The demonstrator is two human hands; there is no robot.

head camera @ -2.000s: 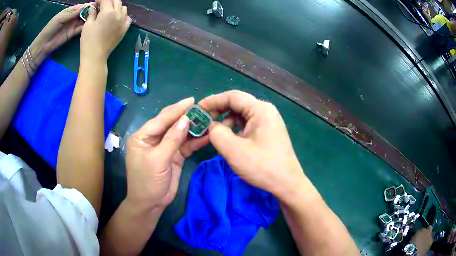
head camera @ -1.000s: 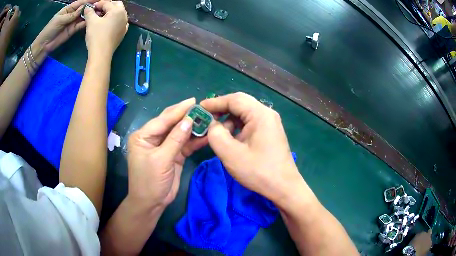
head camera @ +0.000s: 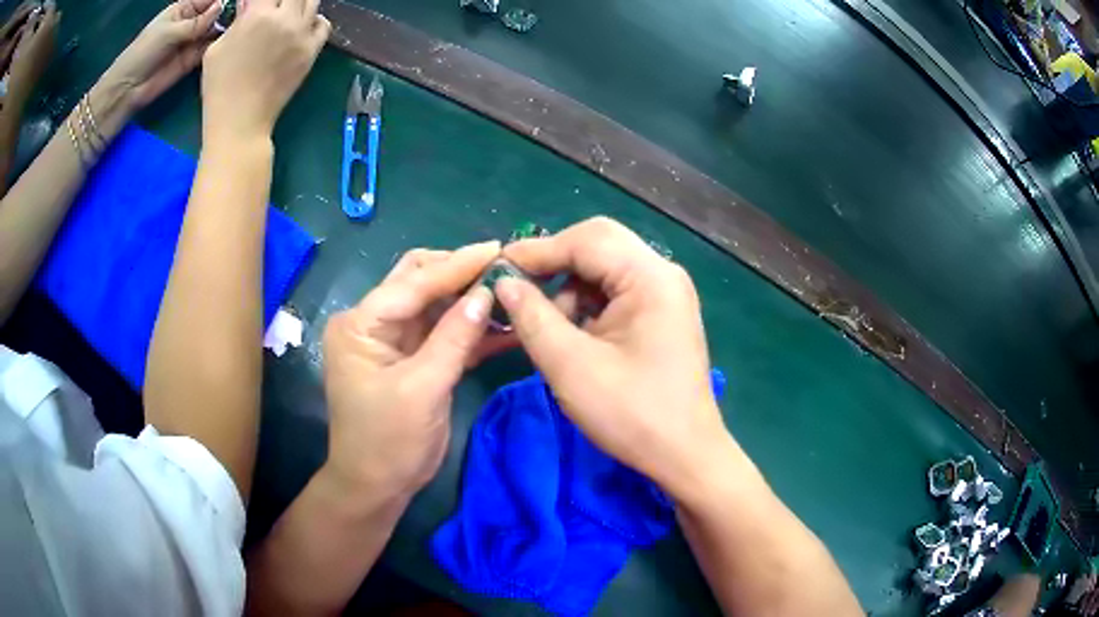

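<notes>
My left hand and my right hand are bare and meet at the centre of the view. Between their fingertips they hold an assembled unit, a green board in a pale rim. Both thumbs lie over its face and hide most of it. The crumpled blue cloth lies on the dark green surface below my hands. A green piece shows just behind my fingertips, partly hidden.
A neighbour's arms are at left, over a flat blue cloth. Blue thread snips and a white scrap lie nearby. A pile of housings is at right. Beyond the brown strip, the belt carries a housing.
My right thumb has moved onto the unit's face, covering more of it. The pieces on the belt have shifted left. The view has moved slightly.
</notes>
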